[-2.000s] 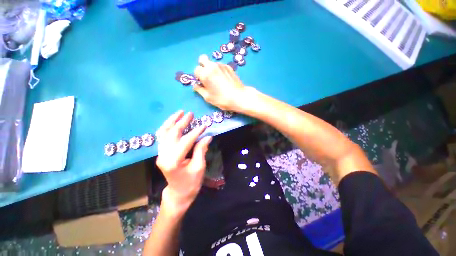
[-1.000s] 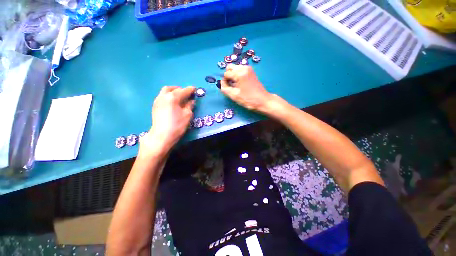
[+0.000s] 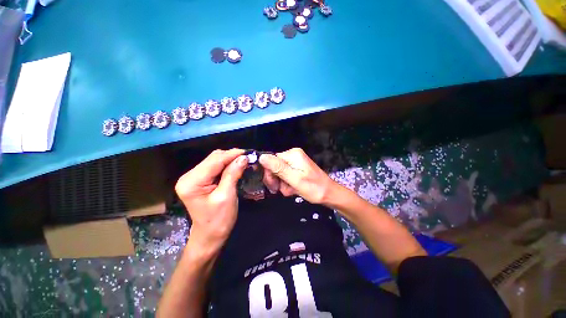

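Observation:
My left hand (image 3: 214, 189) and my right hand (image 3: 296, 177) meet above my lap, in front of the table edge. Fingertips of both hands pinch a small ornament (image 3: 252, 158) with a white face and dark rim. A row of sparkling silver ornaments (image 3: 196, 111) lies along the table's near edge. Behind the row lie a dark disc (image 3: 218, 55) and, touching it, a white-faced piece (image 3: 234, 55). A loose pile of ornaments (image 3: 300, 22) lies farther back, with a dark scalloped disc (image 3: 289, 30) beside it.
A white paper sheet (image 3: 38, 105) lies on the table's left. A white slatted tray (image 3: 501, 31) is at the right. Below are a cardboard box (image 3: 90, 238), a flat blue item (image 3: 434, 246) and floor covered with white bits (image 3: 397, 180).
Both hands have drawn back from the table to above my lap and come together on the small ornament. The view has tilted down, uncovering the whole row.

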